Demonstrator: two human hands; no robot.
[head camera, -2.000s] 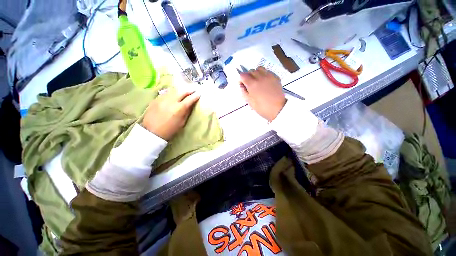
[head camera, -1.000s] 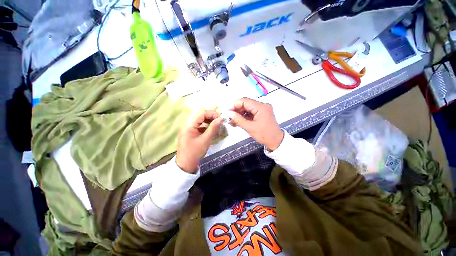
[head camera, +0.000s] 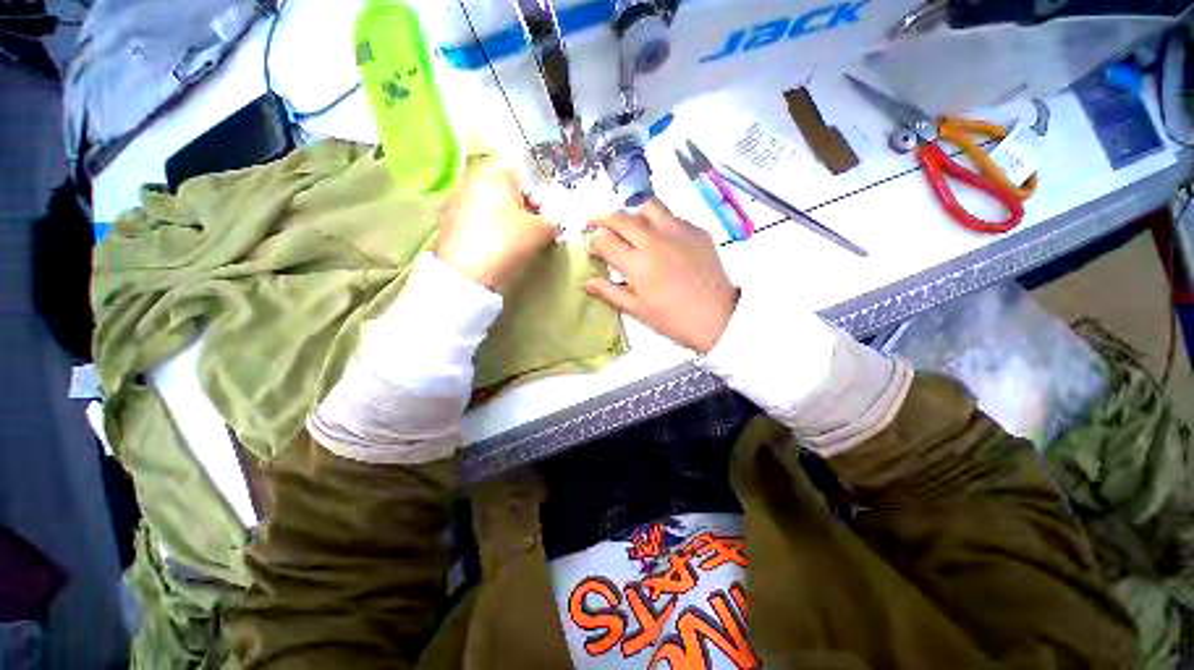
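Observation:
The light green knit garment (head camera: 282, 262) lies bunched on the table, left of and under the needle area. My left hand (head camera: 494, 225) presses on it just left of the presser foot (head camera: 566, 164); whether its fingers grip the cloth is hidden by glare. My right hand (head camera: 670, 272) is at the cloth's right edge, just below the machine head, with its fingertips bent near the needle. The small white label cannot be made out in the bright glare between my hands.
Pink and blue snips (head camera: 718, 191) and tweezers (head camera: 796, 210) lie right of the needle. A brown strip (head camera: 821, 131) lies behind them. Red-handled scissors (head camera: 966, 190) overlap a yellow-handled tool (head camera: 995, 136). A neon green tag (head camera: 406, 98) hangs left; a phone (head camera: 233, 141) lies behind the cloth.
Both hands have moved from near the table's front edge up to the needle area. The small white piece held between them is no longer visible. The view has shifted slightly.

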